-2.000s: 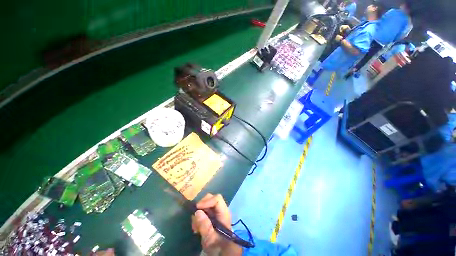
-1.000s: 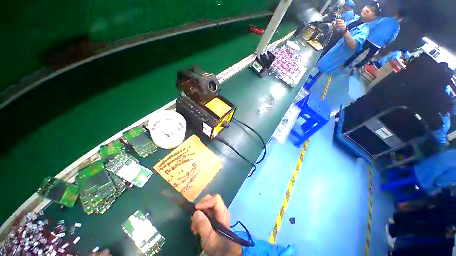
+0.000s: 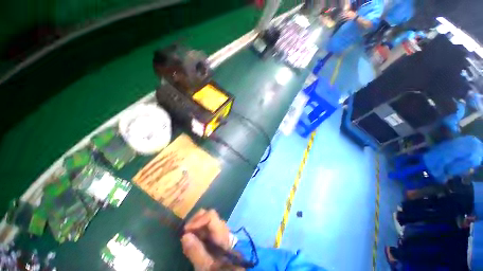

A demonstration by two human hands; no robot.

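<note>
My right hand (image 3: 204, 241) holds a dark pen-like soldering iron (image 3: 220, 253) at the bottom centre; its tip points up and left and is blurred. A single green and silvery circuit board (image 3: 127, 255) lies on the bench left of the hand. A tan cardboard square (image 3: 179, 175) with dark marks lies just above the hand. Several stacked boards (image 3: 69, 204) overlap at the left. A pile of small whitish parts (image 3: 24, 260) is cut off at the lower left. My left hand is not in view. The frame is blurred.
A white tub (image 3: 145, 128) stands by the rail, beside a black and yellow soldering station (image 3: 204, 108) with a dark iron stand (image 3: 181, 66). Its cable hangs over the bench edge. The green belt (image 3: 79, 98) runs beyond the rail. Several people in blue (image 3: 370, 10), a blue stool (image 3: 318, 108) and a black cart (image 3: 394, 119) are right.
The view has shifted, so the bench things sit further left and mostly higher or lower in the picture. My right hand still holds the iron. A hint of skin at the lower left edge is gone.
</note>
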